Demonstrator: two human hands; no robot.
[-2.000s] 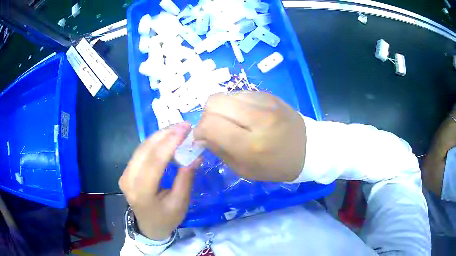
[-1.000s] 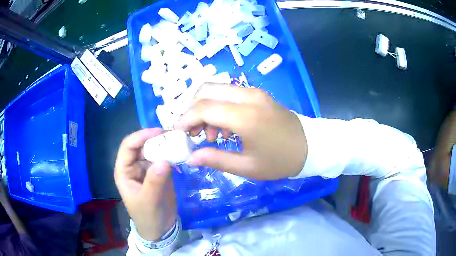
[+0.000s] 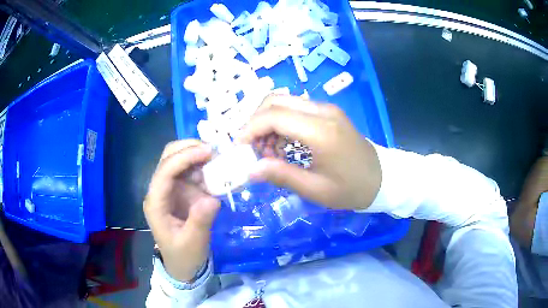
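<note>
A white plastic housing [image 3: 229,170] is held between both hands over the blue centre tray [image 3: 380,114]. A thin pale lead hangs from its near side. My left hand [image 3: 181,201] grips its left end with the fingertips. My right hand [image 3: 321,153] holds its right end between thumb and fingers. Small wired components [image 3: 297,153] show by the right palm; I cannot tell whether they are in the hand or in the tray behind. White housings [image 3: 225,78] are heaped in the far left part of the tray. Clear plastic pieces [image 3: 287,212] lie in its near part.
A blue left tray [image 3: 51,150] holds a small white piece. Two long white boxes [image 3: 126,78] lie between the trays. Two white units joined by wire [image 3: 479,83] lie on the dark surface at the right. Another person's arm [image 3: 532,180] shows at the right edge.
The housing was tilted in the hands, then turned flatter; its near side now shows a hanging lead. Both hands stay on it. The view has shifted slightly, moving the trays right in the picture.
</note>
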